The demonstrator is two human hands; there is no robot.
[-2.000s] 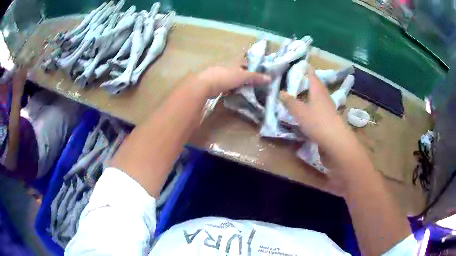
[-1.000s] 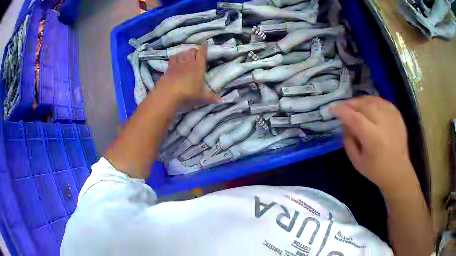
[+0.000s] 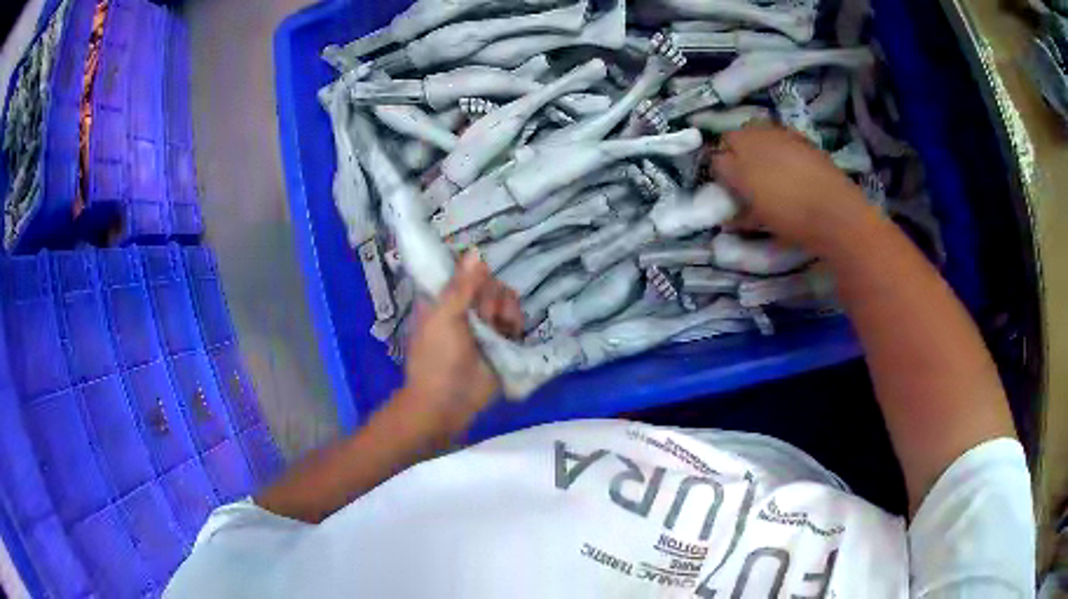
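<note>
Many pale grey-white moulded legs (image 3: pixel 603 163) lie heaped in a large blue crate (image 3: pixel 316 234) in front of me. Several toed feet show among them. My left hand (image 3: pixel 463 339) is closed around one leg (image 3: pixel 404 222) at the crate's near left side; this leg slants from upper left to lower right. My right hand (image 3: pixel 779 181) is over the right part of the heap, with its fingers down among the legs. Its fingertips are partly hidden, so I cannot tell if it grips one.
Stacked blue crates (image 3: pixel 105 386) stand at the left, beside a strip of grey floor (image 3: pixel 240 176). The curved bench edge (image 3: pixel 1007 129) runs down the right side, with dark-streaked pieces at its upper right corner.
The view has turned from the bench to the crate. My left hand has moved nearer to me and taken hold of a leg. My right hand has moved up and inward onto the heap.
</note>
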